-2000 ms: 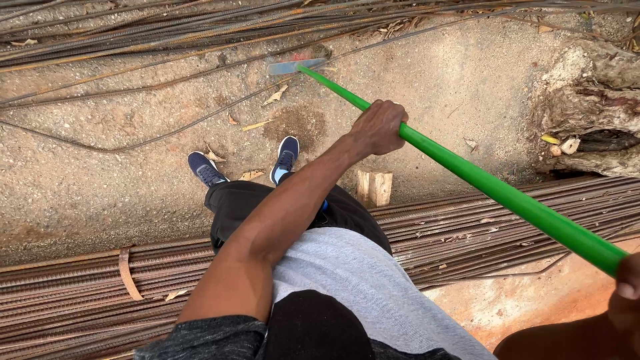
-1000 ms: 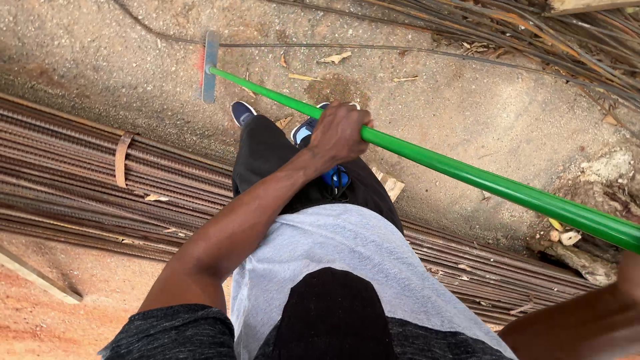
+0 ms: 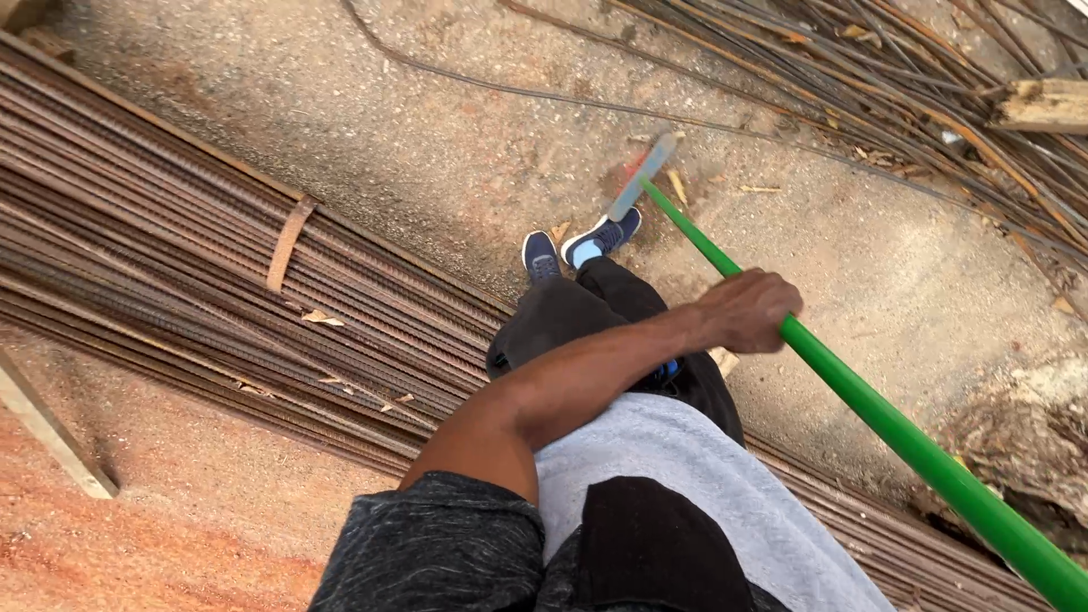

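Note:
My left hand (image 3: 748,310) is closed around the green handle (image 3: 892,425) of a long-handled tool, apparently a push broom. From the lower right corner the handle runs up to a flat blue-grey head (image 3: 644,177), with blurred red along its left side, perhaps bristles. That head rests on the gritty ground right beside the toe of one navy shoe (image 3: 614,235); the other shoe (image 3: 541,257) stands to its left. My right hand is out of view, as is the upper end of the handle.
Bundled ribbed steel bars (image 3: 212,263), bound by a rusty strap (image 3: 291,244), cross behind my feet. Loose rusty rods (image 3: 850,76) lie at upper right with a piece of wood (image 3: 1041,106). A thin rod (image 3: 510,89) curves over the ground. A rough stump (image 3: 1020,433) sits at right.
The tool's head has come from beyond and left of the shoes to beside the right one. My right hand and arm, at the right edge before, have left the picture. The view has turned.

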